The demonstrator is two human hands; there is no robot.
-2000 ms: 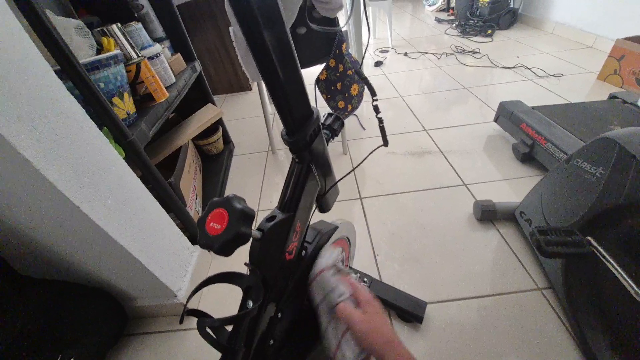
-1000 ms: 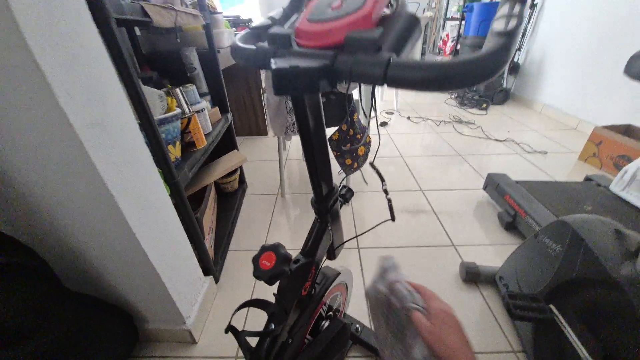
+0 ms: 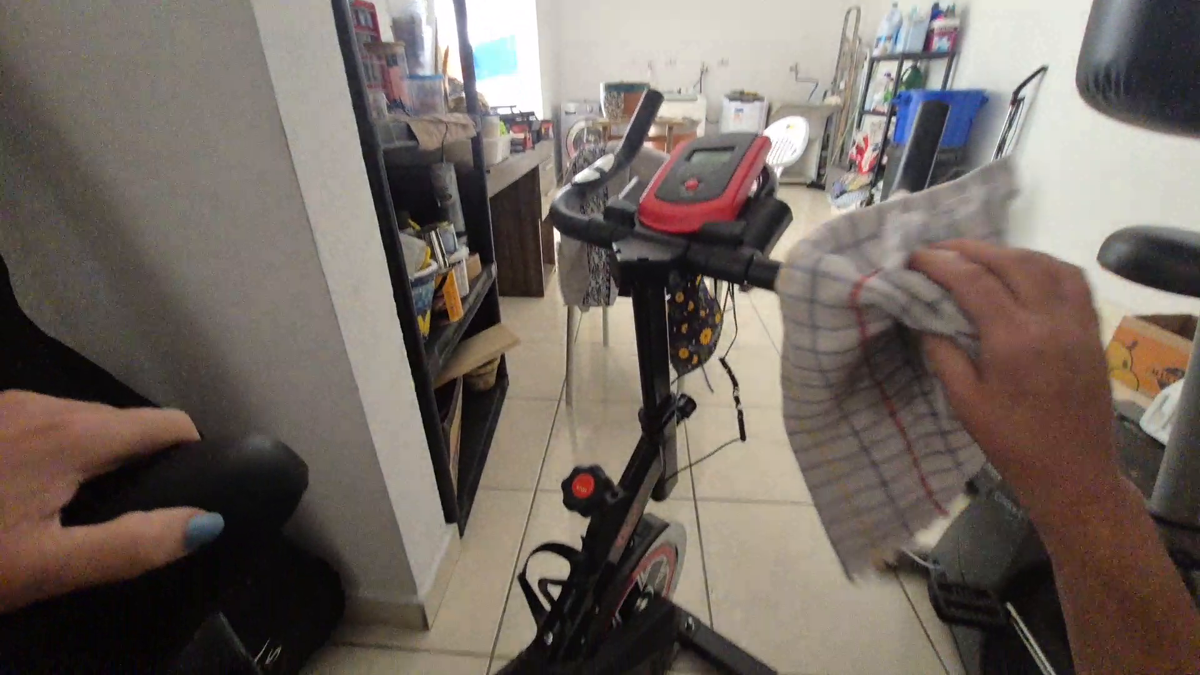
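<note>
My right hand [image 3: 1027, 347] grips a checked cloth [image 3: 872, 375] with a red stripe, which hangs in front of the right end of the exercise bike's handlebar [image 3: 586, 220]. Part of that bar is hidden by the cloth. The bike's red and grey console [image 3: 703, 183] faces up at the middle of the handlebar. Below it are the black post, a tension knob [image 3: 589, 488] with a red centre and the flywheel [image 3: 656, 562]. At the left edge, my left hand [image 3: 84, 478] rests on a rounded black part [image 3: 239, 478], its thumb and fingers around it.
A wall corner [image 3: 337, 281] and a black shelf unit [image 3: 459, 328] with jars and boxes stand left of the bike. On the right are another exercise machine [image 3: 994, 562], padded black parts [image 3: 1148, 258] and an orange cardboard box [image 3: 1144, 356]. A patterned bag [image 3: 696, 323] hangs behind the post.
My right hand has risen with the cloth from low beside the flywheel to handlebar height. My left hand has come into view. The view has tilted up.
</note>
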